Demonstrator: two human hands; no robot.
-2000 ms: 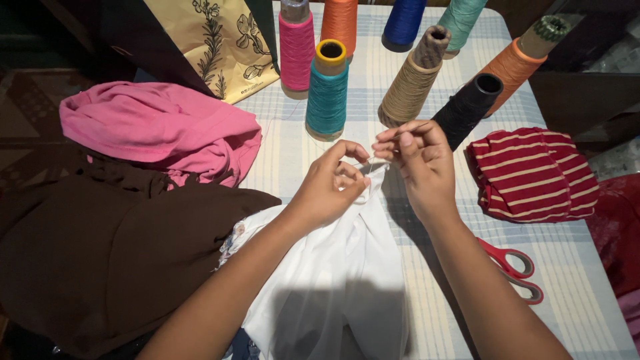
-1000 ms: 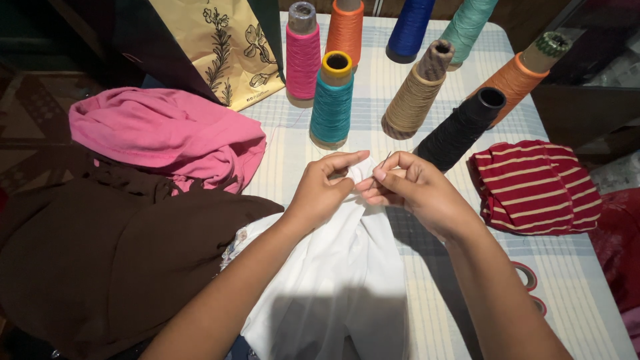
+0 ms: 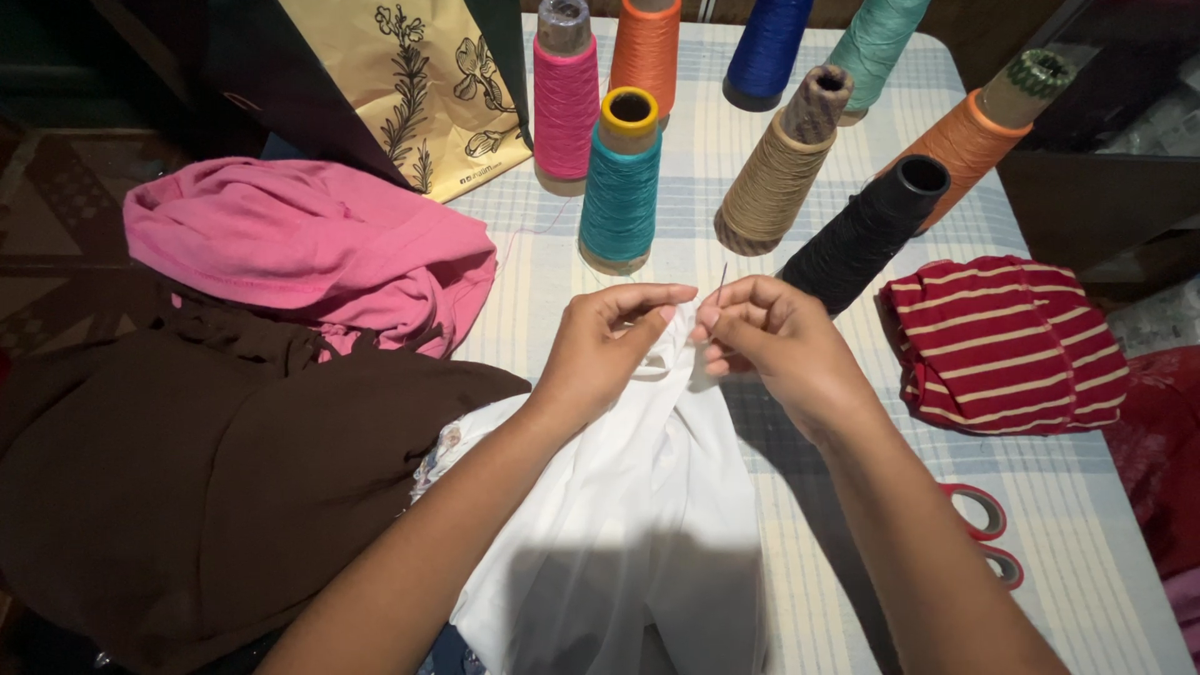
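My left hand (image 3: 609, 347) pinches a gathered fold at the upper end of a white cloth (image 3: 609, 487), which hangs down over the near part of the table. Just to its right, my right hand (image 3: 773, 347) holds a thin sewing needle (image 3: 723, 277) between thumb and forefinger, its tip pointing up. Any thread on the needle is too fine to make out. Beyond my hands stand a teal thread cone (image 3: 620, 202) with a yellow rim, a beige thread cone (image 3: 776, 183) and a tilted black thread cone (image 3: 858, 239).
Pink cloth (image 3: 309, 234) and dark brown cloth (image 3: 225, 469) lie at left, below a printed paper bag (image 3: 441, 84). Striped red cloth (image 3: 1008, 347) is at right, above red-handled scissors (image 3: 984, 516) partly behind my right forearm. Pink (image 3: 565, 112), orange (image 3: 645, 56) and blue (image 3: 769, 47) thread cones stand farther back.
Two seconds ago my hands were slightly apart above the white cloth, with my right hand raised. Both are now close together at its gathered end.
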